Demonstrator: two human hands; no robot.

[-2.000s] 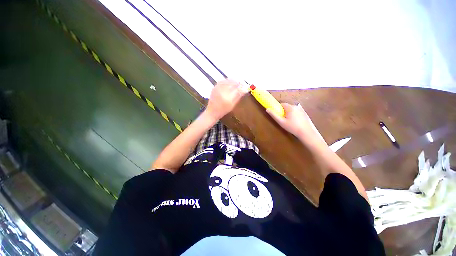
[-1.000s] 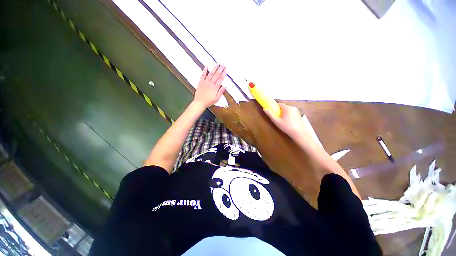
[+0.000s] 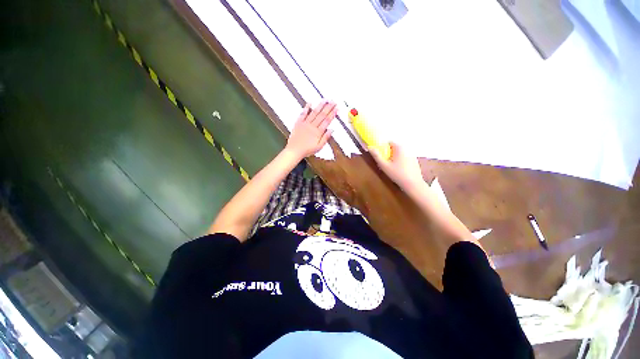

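Observation:
My right hand (image 3: 398, 164) is closed around the yellow utility knife (image 3: 368, 132), whose red spot and thin tip point up and left over the large white sheet (image 3: 449, 84). My left hand (image 3: 312, 130) lies flat, palm down with fingers extended, on the cut strips (image 3: 270, 83) along the near table edge. The strips are long, white and separated by dark lines, with ragged ends near the left hand. My left hand holds nothing. The blade's contact with the sheet cannot be made out.
A small grey metal weight (image 3: 390, 10) and a flat grey-brown bar (image 3: 539, 24) lie on the sheet. On the brown table (image 3: 484, 193) are a marker pen (image 3: 537, 232), a clear ruler-like band (image 3: 561, 247), white offcuts and a tangled waste strip pile (image 3: 586, 301).
My left hand has opened from beside the knife tip and now lies flat on the strips. The view has shifted, bringing the grey weight and bar into sight. The right hand still grips the knife.

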